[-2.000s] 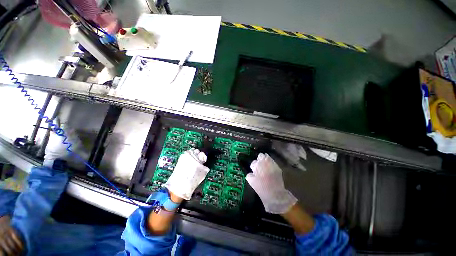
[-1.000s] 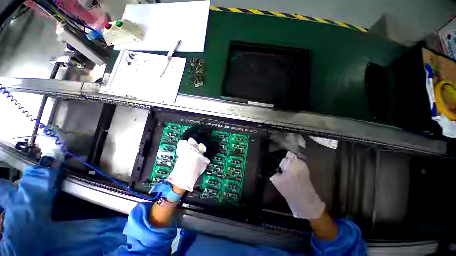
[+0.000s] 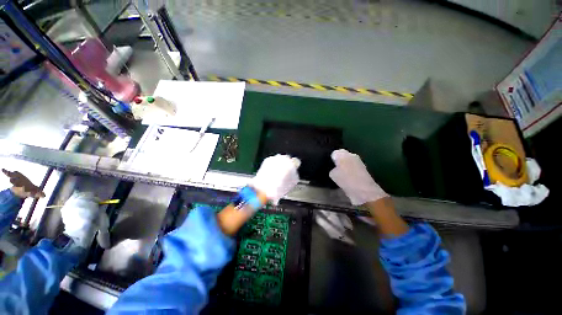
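Note:
My left hand [image 3: 277, 177], in a white glove with a light-blue wrist strap, is over the front left edge of the black square tray [image 3: 302, 138]. My right hand [image 3: 355, 177], also gloved in white, is at the tray's right side with its fingers curled. Whether either hand holds something cannot be told against the dark tray. Green circuit boards [image 3: 262, 252] sit in rows in the black carrier [image 3: 299, 246] on the conveyor, partly hidden by my left sleeve.
Another person's gloved hand [image 3: 81, 215] and a bare hand [image 3: 23, 184] are at the left, by a thin yellow stick. Papers [image 3: 175, 151], metal pieces [image 3: 229, 148] and a box with yellow tape [image 3: 505, 163] are on the bench. Crumpled white material [image 3: 333, 225] lies by the rail.
Both my hands have moved from the circuit boards and carrier area up to the black tray. The view has tilted up, showing more floor. The other person's hands have come further into view.

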